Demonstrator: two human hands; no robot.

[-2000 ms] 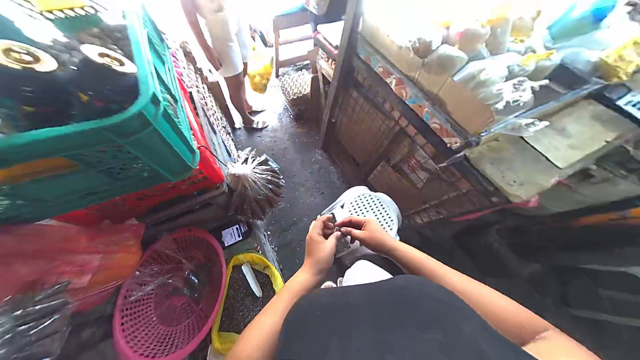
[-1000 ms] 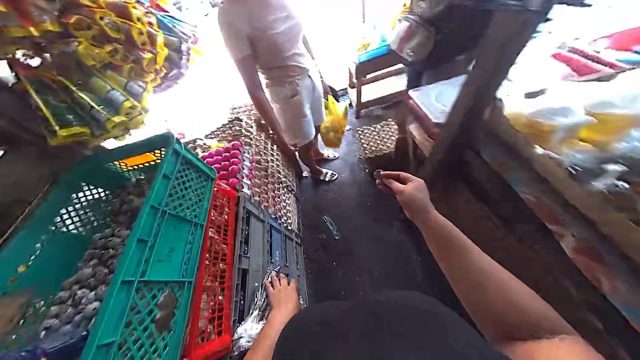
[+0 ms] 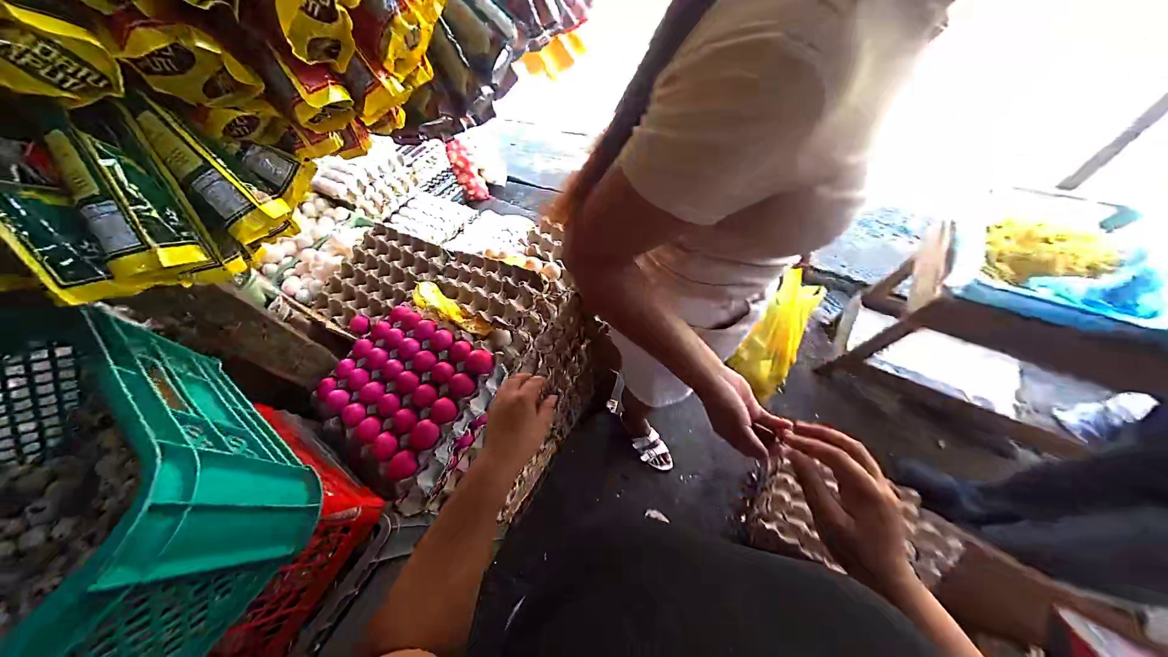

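Note:
My right hand [image 3: 844, 497] reaches forward on the right, its fingertips meeting the fingers of another person's hand [image 3: 737, 411]. Something small may be between the fingertips, but I cannot tell what. My left hand [image 3: 520, 420] rests on the edge of stacked cardboard egg trays [image 3: 557, 365], fingers slightly curled, holding nothing that I can see. Just left of it lies a tray of bright pink eggs [image 3: 401, 383]. A yellow plastic bag [image 3: 443, 306] lies on the trays behind the eggs. The other person, in a light shirt and shorts, stands in front of me near a yellow plastic bag [image 3: 780, 333].
A green plastic crate [image 3: 210, 493] with small dark round things stands at left, a red crate [image 3: 338, 511] beside it. Yellow seasoning packets [image 3: 173, 173] hang above. White eggs [image 3: 306, 251] lie farther back. More egg trays [image 3: 812, 520] sit low at right, near a wooden bench [image 3: 899, 347].
The view has moved closer to the person in light clothes. My right hand now meets that person's hand. My left hand has gone from the grey crate's edge to the egg trays.

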